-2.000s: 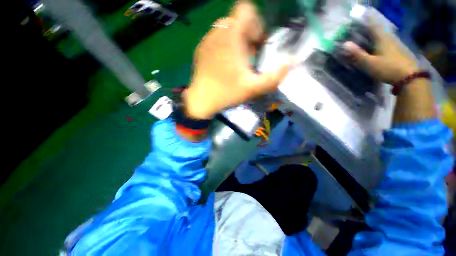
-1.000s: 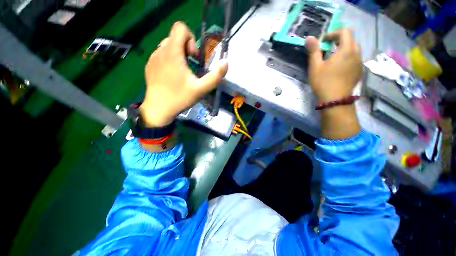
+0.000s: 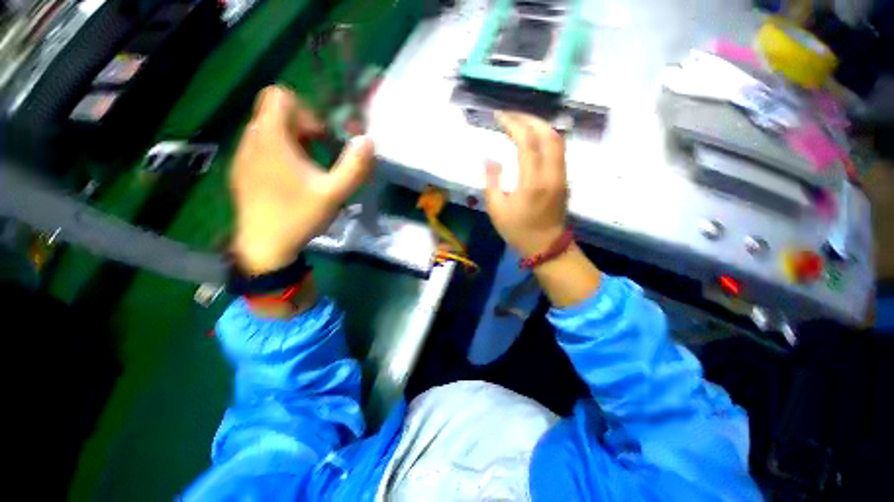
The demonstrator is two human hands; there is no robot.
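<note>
The fixture cover (image 3: 475, 61), a green-teal open rectangle, lies over the black fixture block (image 3: 510, 96) on the white machine bed (image 3: 627, 181). A dark, phone-shaped piece with a light outline (image 3: 529, 37) shows inside it. My right hand (image 3: 530, 183) is just in front of the fixture over the bed's front edge, fingers bent, with nothing seen in it. My left hand (image 3: 294, 181) is raised left of the machine, thumb and fingers apart, empty. The picture is blurred.
A red emergency stop (image 3: 804, 265) and small round buttons (image 3: 712, 228) are at the machine's front right. Grey plates (image 3: 750, 176), yellow tape (image 3: 796, 53) and pink sheets (image 3: 812, 145) lie at the right. An orange cable plug (image 3: 431, 203) is below the machine's left edge. Green bench (image 3: 147, 363) at left.
The view has shifted. My right hand has drawn back from the fixture cover towards the machine's front edge. My left hand stays raised and empty at the left, a little lower in the picture.
</note>
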